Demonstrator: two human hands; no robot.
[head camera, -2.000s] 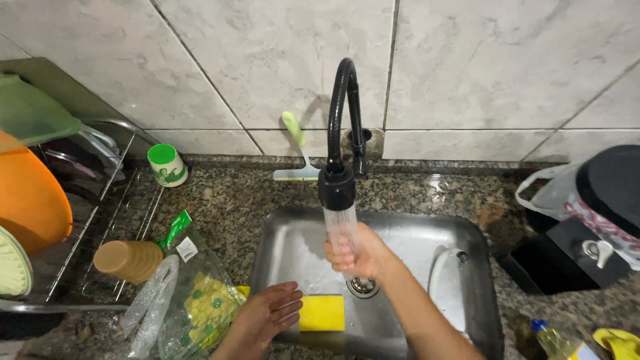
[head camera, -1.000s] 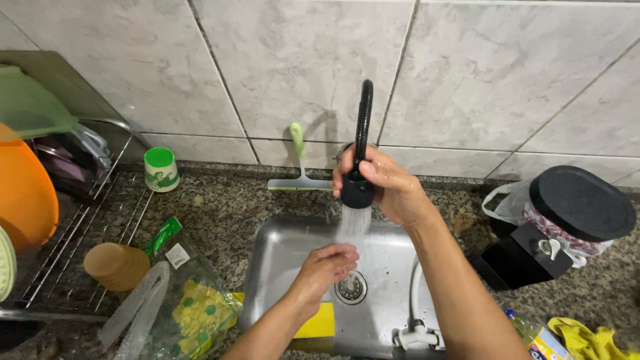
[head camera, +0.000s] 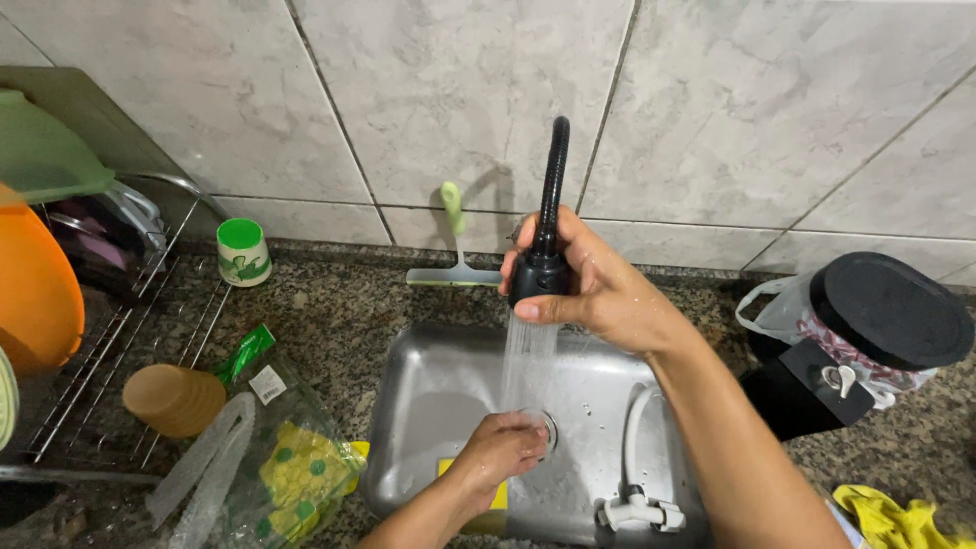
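Observation:
My right hand (head camera: 583, 286) grips the black spray head (head camera: 540, 276) of a flexible black faucet hose (head camera: 555, 168), thumb in front. Water falls from it in a shower into the stainless steel sink (head camera: 435, 366). Beneath the stream is my left hand (head camera: 509, 450), cupped near the drain (head camera: 547, 435) and holding nothing visible. Partly hidden by the left wrist, a yellow sponge or cloth (head camera: 499, 497) lies in the sink. A white plastic valve fitting with a hose (head camera: 639, 512) rests at the sink's right side.
A squeegee (head camera: 456, 252) leans on the tiled wall. Left are a wire dish rack (head camera: 126, 347), a green-lidded cup (head camera: 244, 255), brown cups (head camera: 174, 398) and a plastic bag (head camera: 293, 465). Right are a black-lidded container (head camera: 888, 309), a black box (head camera: 812, 389) and a yellow cloth (head camera: 892, 518).
My right hand has gone from under the water stream up to the spray head, which it now holds. My left hand has moved from beside the stream to beneath it.

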